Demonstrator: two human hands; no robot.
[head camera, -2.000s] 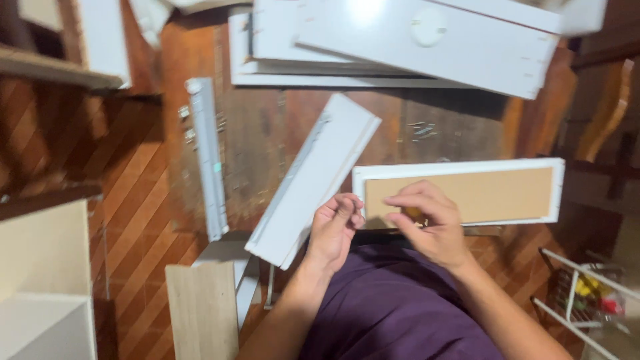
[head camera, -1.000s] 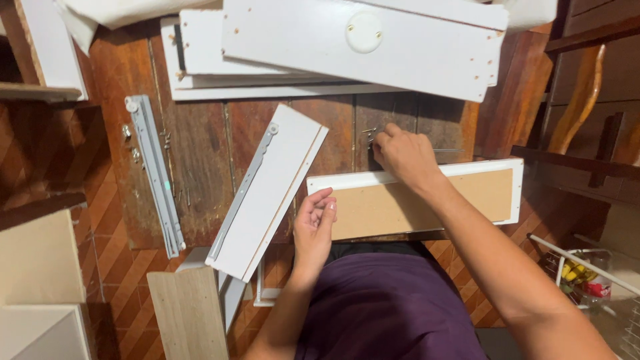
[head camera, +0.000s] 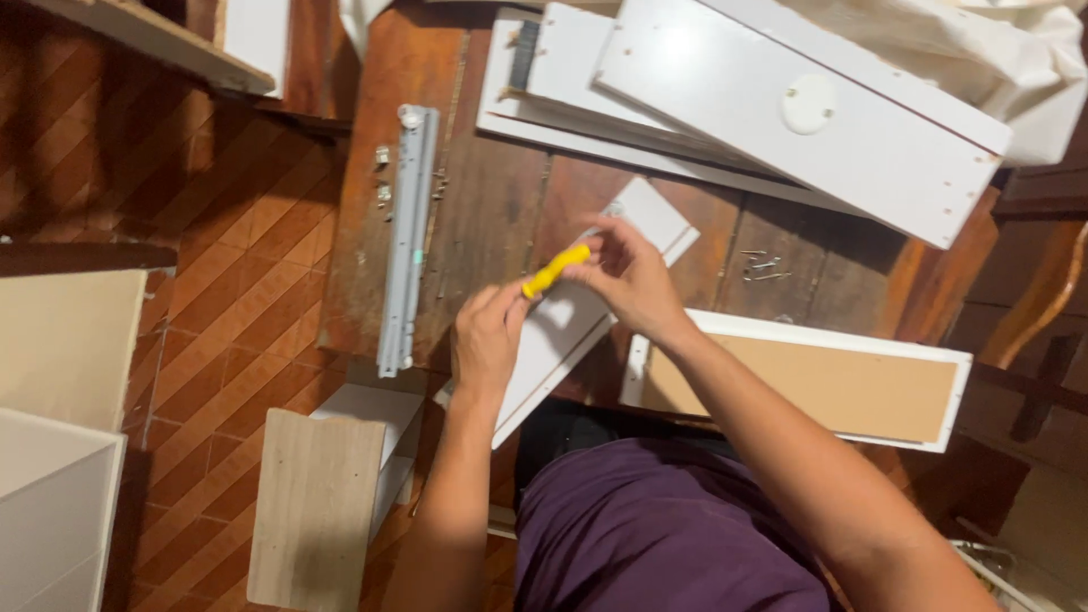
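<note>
Both hands are over a white panel (head camera: 544, 348) lying at a slant on the wooden table. A yellow-handled tool (head camera: 557, 270), probably a screwdriver, spans the space between them. My left hand (head camera: 489, 336) closes around its lower end, where its tip is hidden. My right hand (head camera: 625, 272) has its thumb and fingers at the upper end of the handle; whether it grips it is blurred. Several screws (head camera: 765, 265) lie on the table right of the hands. Farther right is a white-framed drawer part (head camera: 807, 382) with a tan panel.
Grey metal drawer slides (head camera: 408, 246) lie at the table's left, beside small metal fittings (head camera: 382, 191). White boards (head camera: 807, 119) are stacked at the back, with white cloth (head camera: 1003, 76) behind. A wood-grain panel (head camera: 316, 510) stands below the table's left edge.
My right hand has moved left from beside the screws to the yellow handle. The yellow tool now shows between my hands, over the slanted white panel.
</note>
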